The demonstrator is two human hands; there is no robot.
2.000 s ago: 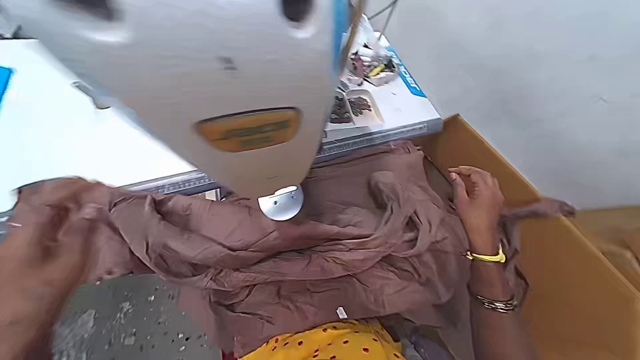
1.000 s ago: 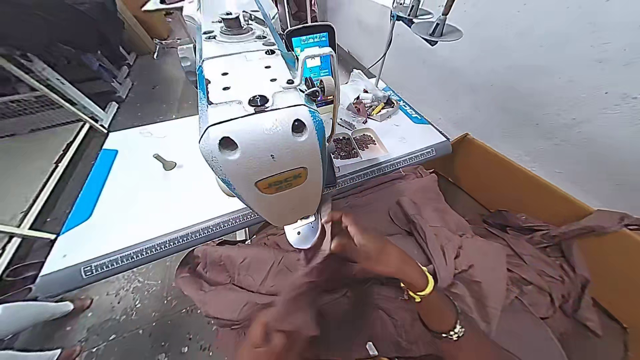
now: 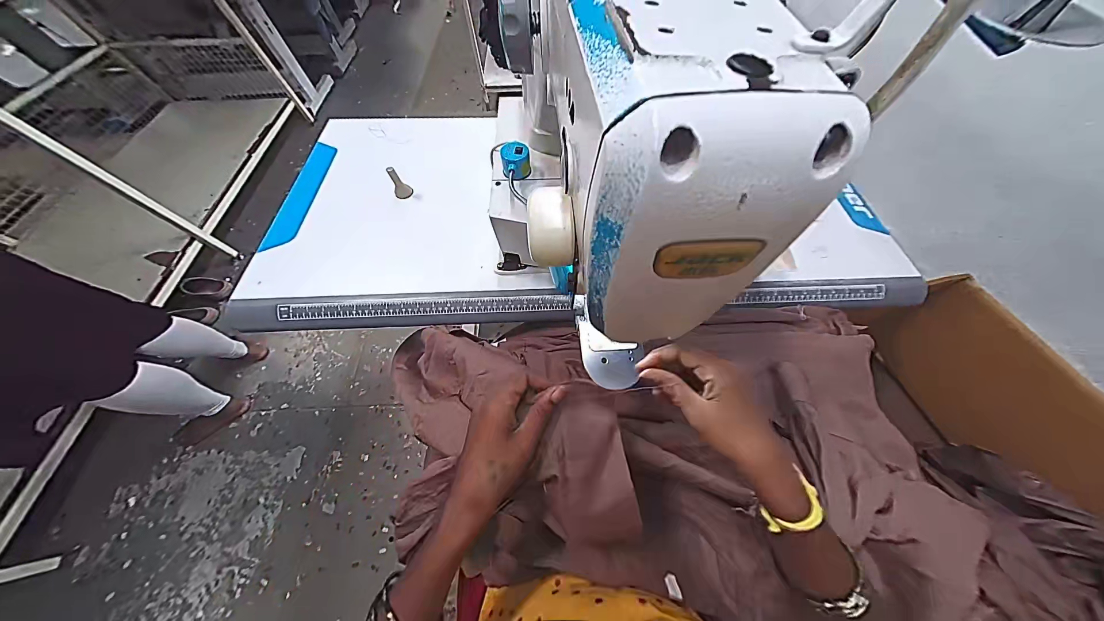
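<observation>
Brown fabric (image 3: pixel 595 466) lies bunched in folds over my lap and below the head of a Jack sewing machine (image 3: pixel 707 198). My left hand (image 3: pixel 509 431) rests on the cloth left of the rounded metal plate (image 3: pixel 611 358) under the machine head, thumb and fingers pinching the fabric's edge. To the right of that plate, my right hand (image 3: pixel 707 397) has thumb and index finger close together at a thin thread or cloth edge; which of these it pinches is hard to tell. The thin line runs between both hands, just below the plate.
A white machine table (image 3: pixel 405 233) with a ruler strip along its front edge stands ahead. On it lies a small funnel-shaped object (image 3: pixel 398 183). A cardboard box (image 3: pixel 992 371) borders the cloth at right. At left, another person's legs (image 3: pixel 172 388) are near a metal frame.
My hands, together on bunched cloth a second ago, are now apart on either side of the metal plate. The view has shifted, bringing the person at left further into sight.
</observation>
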